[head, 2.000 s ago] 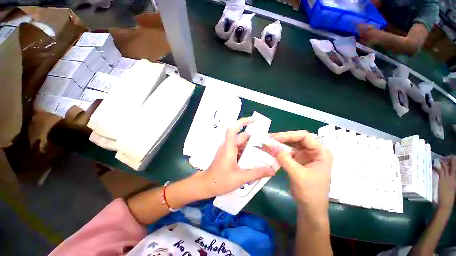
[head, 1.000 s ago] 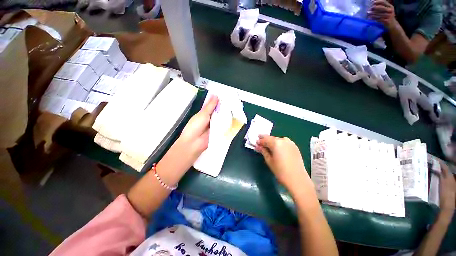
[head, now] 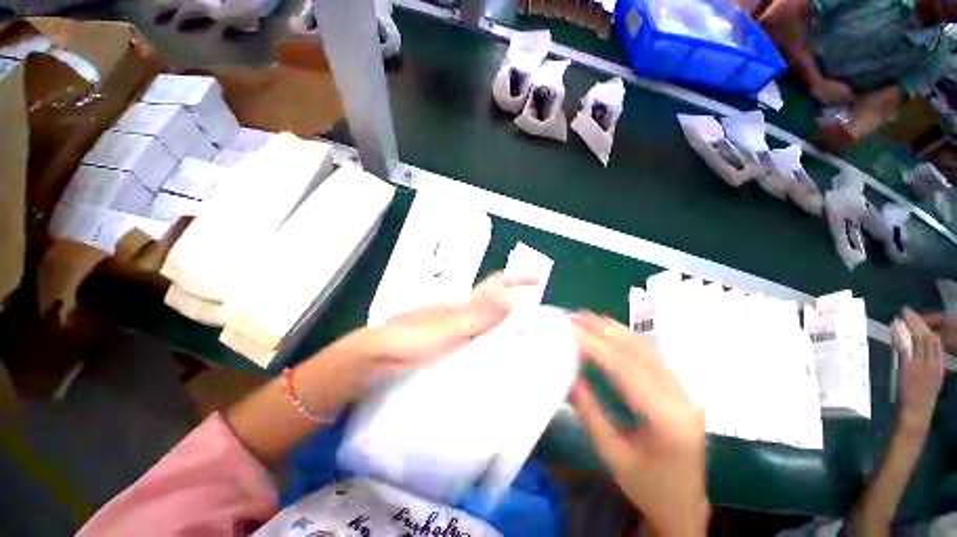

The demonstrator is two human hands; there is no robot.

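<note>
A broad white sheet or flat piece (head: 462,399), blurred by motion, lies between my hands low in front of me. My left hand (head: 446,325) is on its upper left side and holds it. My right hand (head: 630,404) is at its right edge, blurred, fingers bent; whether it grips the sheet cannot be told. A small white card (head: 528,266) shows just beyond my left fingertips. A pile of long white inserts (head: 432,252) lies behind my left hand.
Two thick cream stacks (head: 304,257) stand at left, beside a carton of small white boxes (head: 157,136). An overlapping white row (head: 735,357) lies at right. A metal rail (head: 588,238) and post (head: 357,89) divide the bench. Another person's hand (head: 920,362) is at right.
My left hand has moved lower, towards me, with a broad white sheet now over the front of the bench. My right hand has left the small card and come to the sheet's right edge.
</note>
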